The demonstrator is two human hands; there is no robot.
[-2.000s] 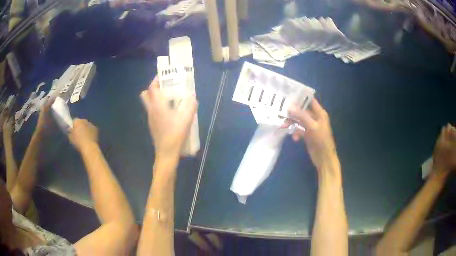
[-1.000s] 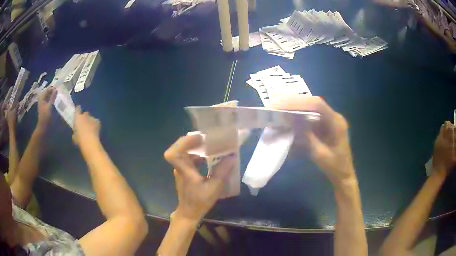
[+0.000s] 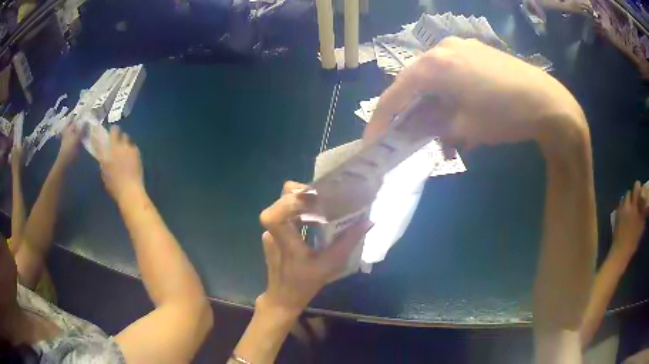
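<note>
My left hand holds a white carton near its open end, with a small flap held back by the fingers. My right hand is raised above it and holds a printed leaflet, which is curved and slants down to the carton's open end. Whether its lower edge is inside the carton is hard to tell. A bagged white product lies on the table just right of the carton. A small leaflet pile is partly hidden under my right hand.
A fanned leaflet spread lies behind my right hand, beside two pale posts. White cartons lie at the left, near another person's hands. Another hand shows at the right edge. The table's metal edge curves across the front.
My right hand has risen and turned over, tilting the leaflet from nearly level to a steep slant down to the carton. My left hand has moved slightly right with the carton.
</note>
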